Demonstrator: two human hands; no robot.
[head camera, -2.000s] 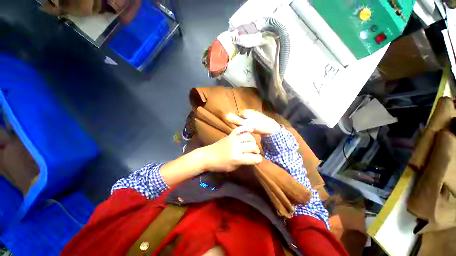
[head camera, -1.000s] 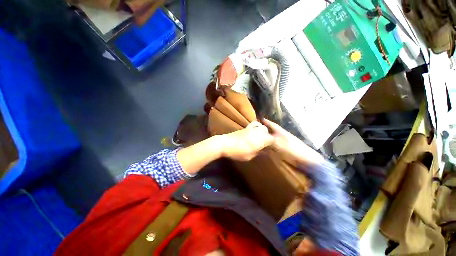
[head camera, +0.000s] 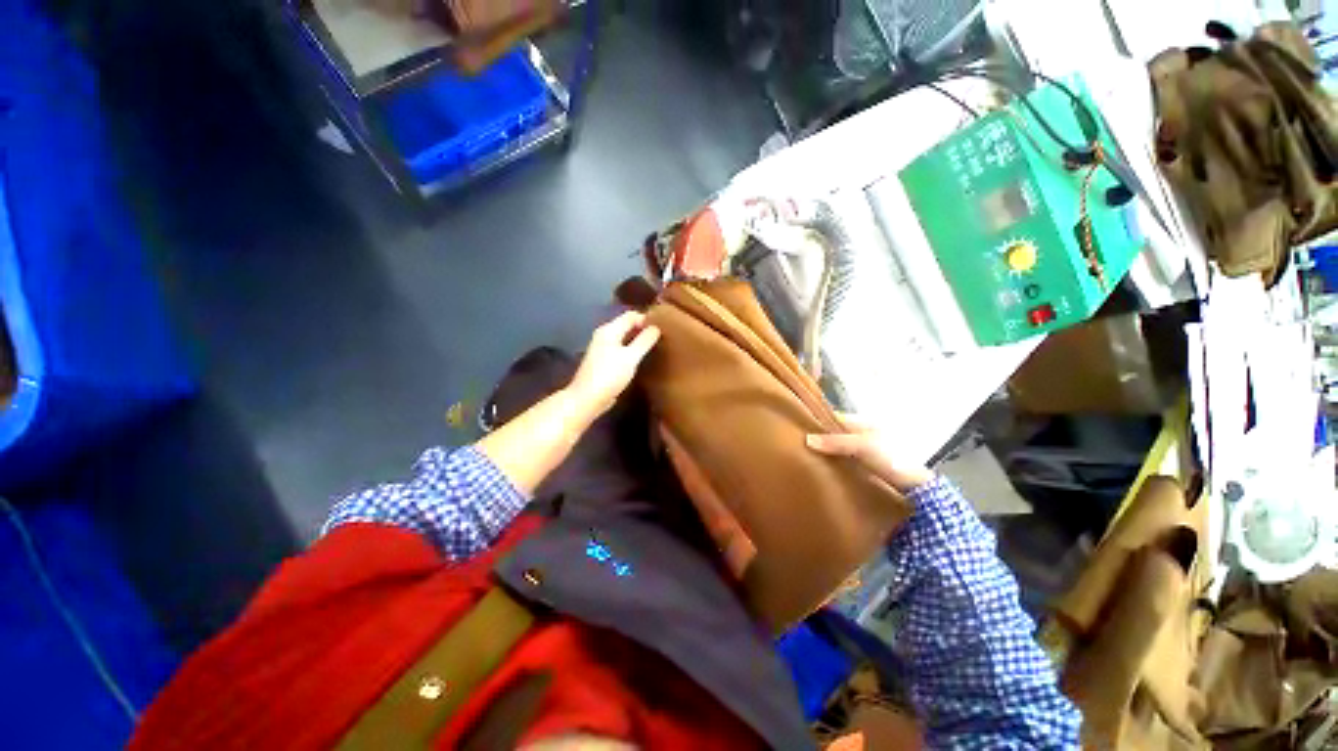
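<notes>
A brown bag body (head camera: 778, 470) lies slanting across my aproned lap, flattened, with folded edges along its upper right side. An orange-brown panel edge (head camera: 707, 506) shows along its lower left side. My left hand (head camera: 613, 360) holds the bag's upper left corner with the fingertips. My right hand (head camera: 869, 448) holds its right edge, thumb on top and the other fingers partly hidden. The bag's far end lies close to the rags and ribbed hose bundle (head camera: 785, 242) at the bench corner.
A green control box (head camera: 976, 220) with cables stands on the white bench (head camera: 880, 286). Brown pieces (head camera: 1137, 616) lie on the yellow-edged table at right, near a small white fan (head camera: 1280, 528). A blue bin (head camera: 88, 264) is at left. A trolley holds another blue bin (head camera: 467, 115).
My hands, earlier close together on the folded bag, have moved apart to its left corner and right edge. The bag now lies flatter with its broad side showing. The view has shifted.
</notes>
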